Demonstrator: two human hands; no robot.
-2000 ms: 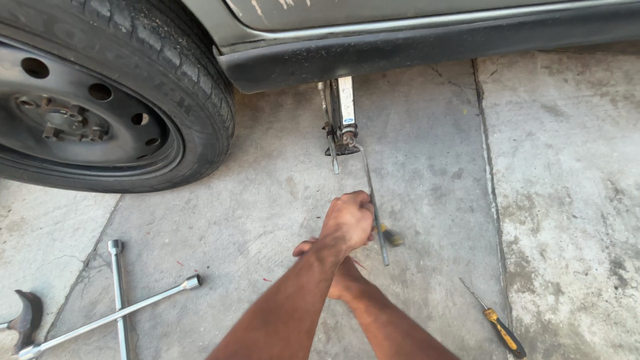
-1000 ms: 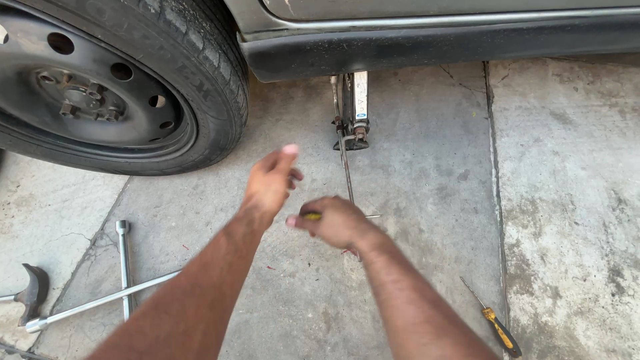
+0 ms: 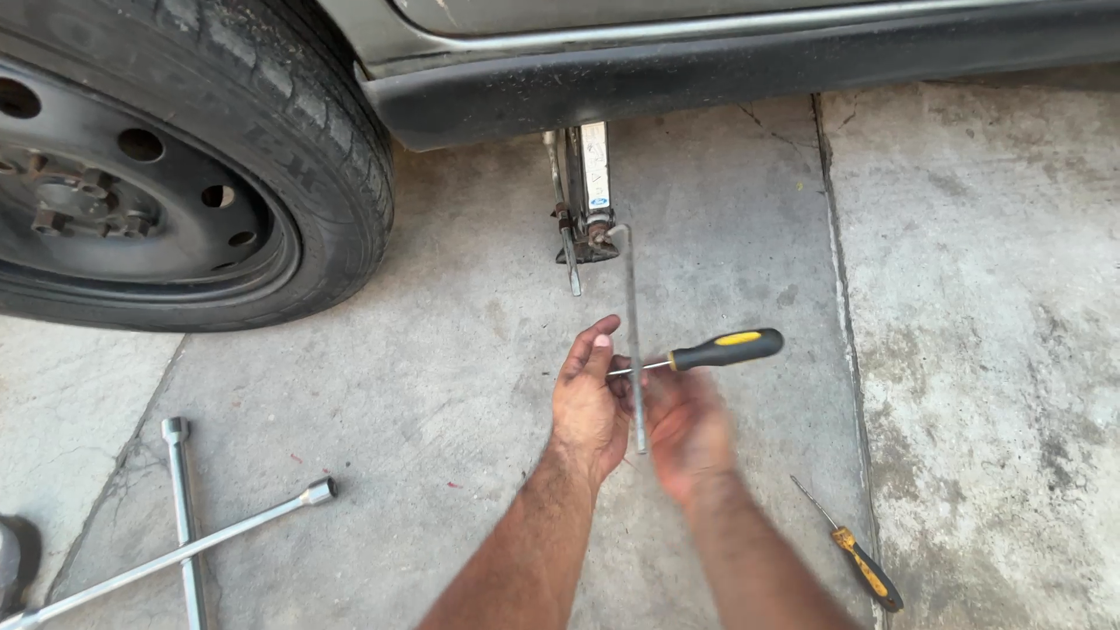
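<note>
A scissor jack (image 3: 597, 188) stands under the car's black sill, with a bent metal crank rod (image 3: 633, 324) reaching from its end toward me. A black-and-yellow screwdriver (image 3: 728, 348) lies crosswise at the rod, its handle to the right and its shaft running to my left hand (image 3: 588, 398). That hand is on the shaft, its thumb and index finger raised. My right hand (image 3: 691, 429), blurred, is just below the screwdriver handle, right of the rod; whether it touches either is unclear. Another metal bar (image 3: 567, 232) with a flat tip rests beside the jack.
A car wheel (image 3: 219, 175) with a black steel rim is at upper left, beside the grey car body (image 3: 656, 13). A chrome cross lug wrench (image 3: 185, 551) lies on the concrete at lower left, near a partly visible dark tool head (image 3: 16, 560). A second screwdriver (image 3: 866, 569) lies at lower right.
One second ago my hands were apart, the right closed around something yellow; now they are close together at the rod, and the screwdriver shows fully across it.
</note>
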